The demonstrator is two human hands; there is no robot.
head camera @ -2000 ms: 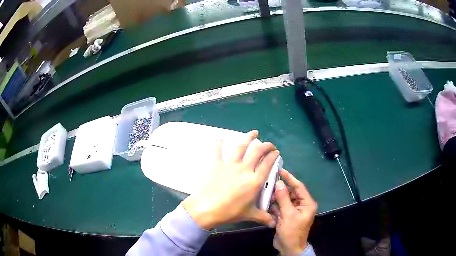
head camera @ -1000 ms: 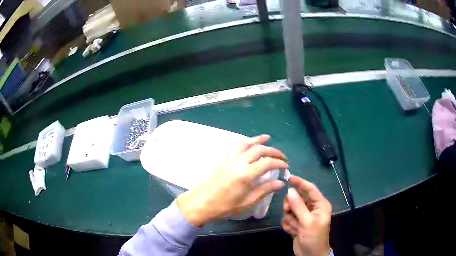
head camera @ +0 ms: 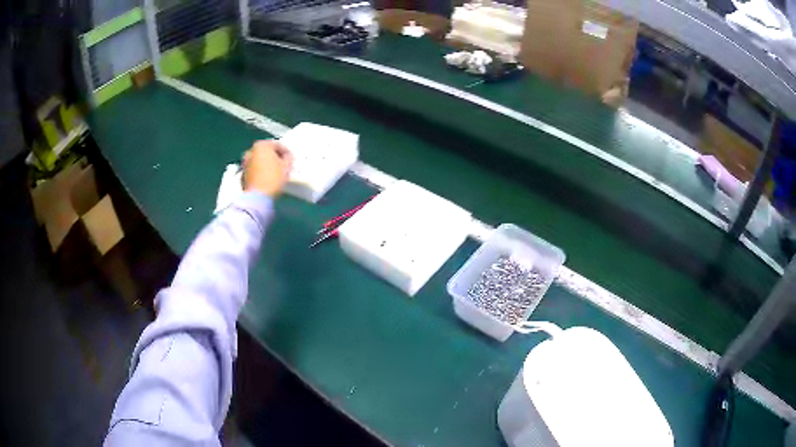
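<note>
My left hand (head camera: 267,168) reaches to the far left, at the near edge of the smaller white block (head camera: 321,157); its fingers are bent and small in view, and I cannot tell whether they hold anything. My right hand is out of the picture. The white housing (head camera: 586,395) lies at the lower right, cut off by the picture's edge, with a white cord (head camera: 538,328) at its upper left end. The clear bin of screws (head camera: 504,291) stands beside it. The larger white block (head camera: 404,234) lies between the bin and the smaller block.
Red-handled tweezers (head camera: 343,221) lie left of the larger block. A crumpled white item (head camera: 229,188) lies beside my left hand. A dark tool is partly visible at the lower right. A metal rail (head camera: 611,312) runs behind the bin. Cartons (head camera: 83,209) stand on the floor at left.
The view has swung left. My left hand has left the housing and reached to the small white block. My right hand has gone out of the picture. The tweezers now show more fully.
</note>
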